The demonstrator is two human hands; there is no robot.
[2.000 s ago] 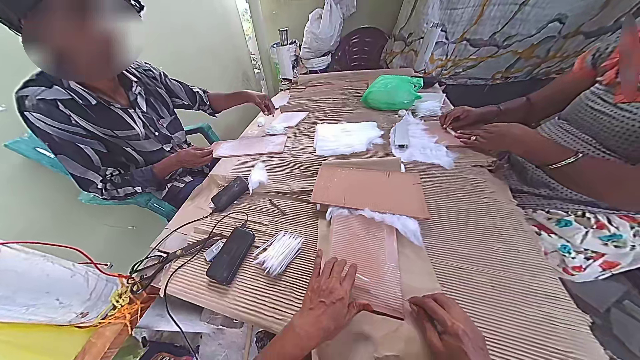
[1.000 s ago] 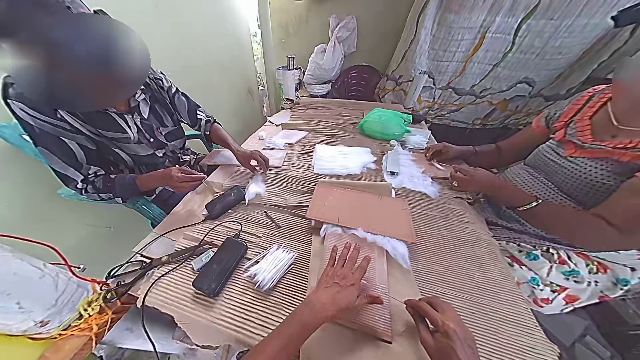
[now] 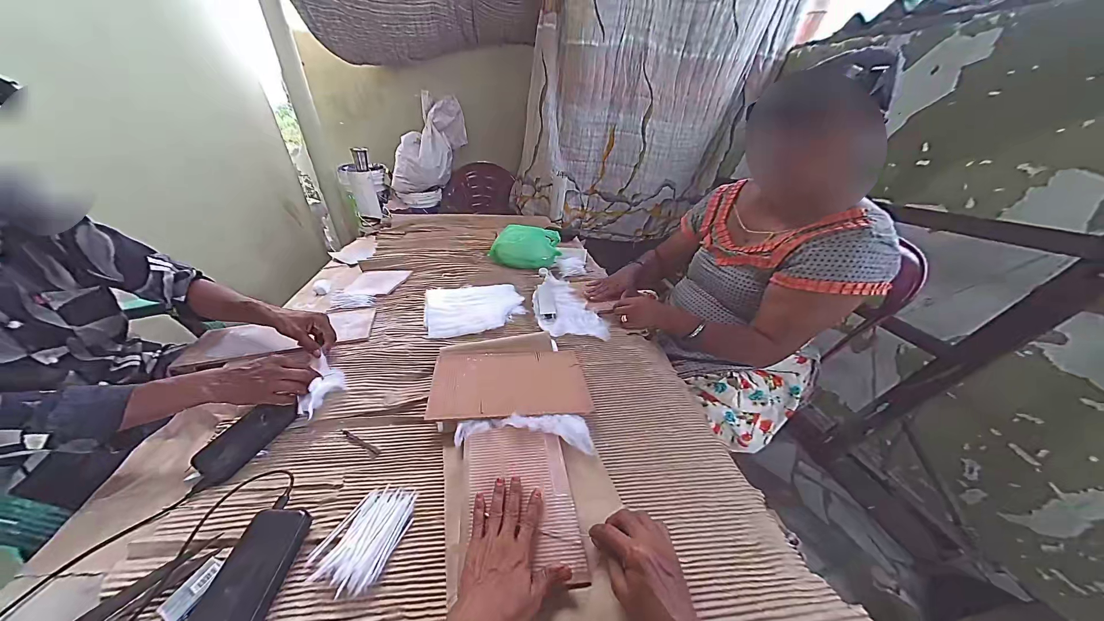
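Note:
My left hand [image 3: 507, 552] lies flat, fingers spread, on a ribbed translucent sheet [image 3: 517, 470]. At the sheet's right edge is my right hand [image 3: 642, 561], its fingers curled; something thin seems to run from it toward my left hand, too fine to identify. Brown paper [image 3: 595, 483] lies beneath the sheet. White cotton wool [image 3: 526, 425] crosses the sheet's far end, beside a piece of brown cardboard [image 3: 511, 384]. A bundle of thin white sticks, probably cotton wicks [image 3: 366, 542], rests left of my left hand.
Two black power banks [image 3: 259, 561] with cables lie at left. A cotton wool pad [image 3: 473, 310], a green plastic bag [image 3: 524, 247] and another cotton piece [image 3: 569, 309] sit farther back on the corrugated-paper-covered table [image 3: 690, 448]. One person works at each side.
My left hand has shifted on the sheet since the oldest frame. The person at left now has both hands together at a cotton tuft. The view has turned right and up.

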